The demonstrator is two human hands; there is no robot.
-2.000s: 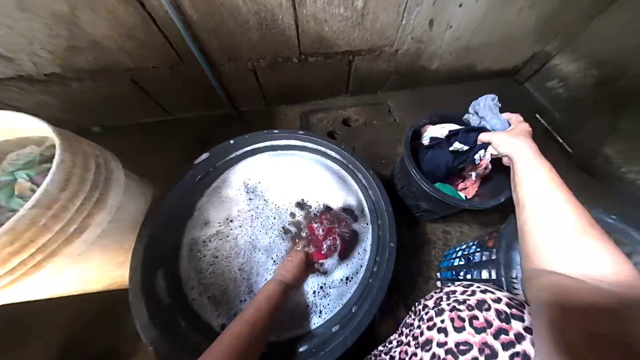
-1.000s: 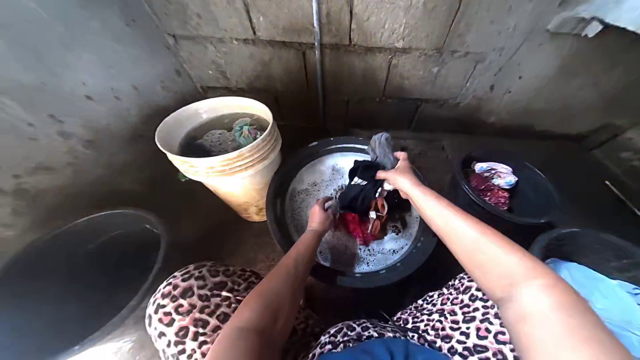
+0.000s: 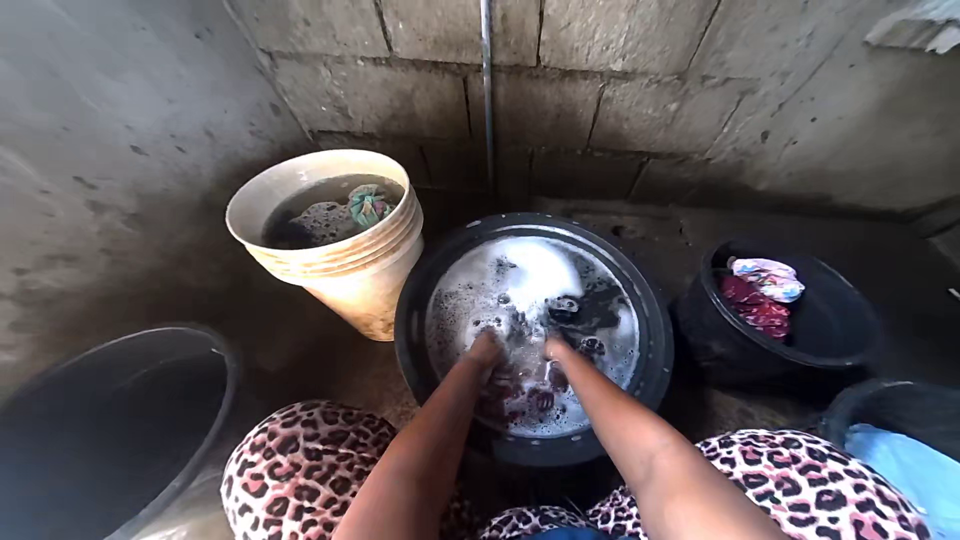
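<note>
A round black plastic tub [image 3: 654, 375] of sudsy water stands on the floor in front of me. My left hand [image 3: 487, 346] and my right hand [image 3: 555, 346] both reach into the water, side by side and a little apart. Foam and water hide the fingers of each, so what they hold cannot be seen. Dark red cloth [image 3: 517, 397] shows dimly under the suds just below the hands. Some dark cloth [image 3: 564, 307] breaks the surface above my right hand.
A stained white bucket [image 3: 360, 274] with water and a green cloth [image 3: 369, 206] stands at the left. On the right, a black bucket [image 3: 832, 352] holds red [image 3: 757, 307] and patterned cloths [image 3: 769, 279]. Light blue cloth [image 3: 907, 465] lies lower right; a dark basin [image 3: 214, 420] stands lower left.
Both hands have gone down into the suds. The dark and grey clothes held above the tub a second ago are no longer in the air.
</note>
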